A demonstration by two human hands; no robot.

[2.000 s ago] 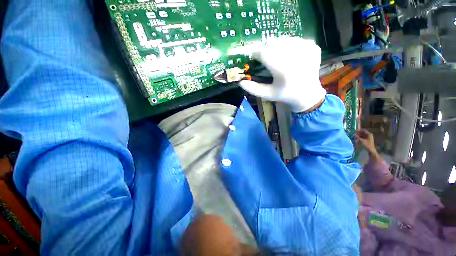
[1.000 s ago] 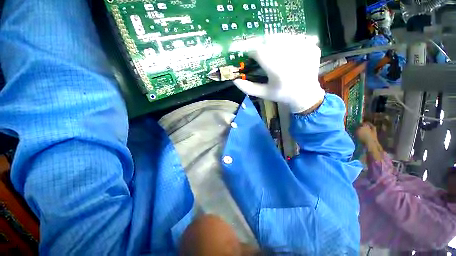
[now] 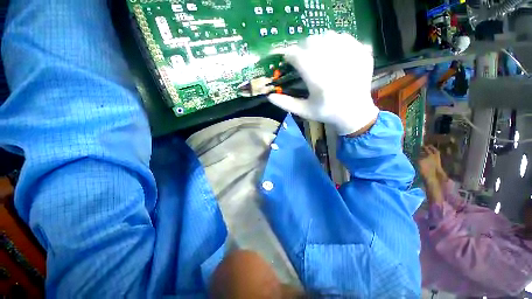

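A large green circuit board (image 3: pixel 233 35) lies with silvery solder pads facing up, cut off by the top edge. My right hand (image 3: pixel 329 82), in a white glove, holds small cutters (image 3: pixel 256 87) with silver jaws and orange-black grips. The jaw tips point left, over the board near its lower edge. The fingers hide most of the grips. My left hand is out of the picture; only the blue left sleeve (image 3: pixel 76 87) shows, running up to the top edge.
A dark green mat (image 3: pixel 143 93) surrounds the board. A dark block (image 3: pixel 399 26) is at the upper right. An orange-brown rack (image 3: pixel 396 90) with green boards stands right of my wrist. A person in a pink smock (image 3: pixel 466 233) is at the lower right.
My right hand and the cutters have shifted slightly left along the board's lower edge. The other person's arms have moved.
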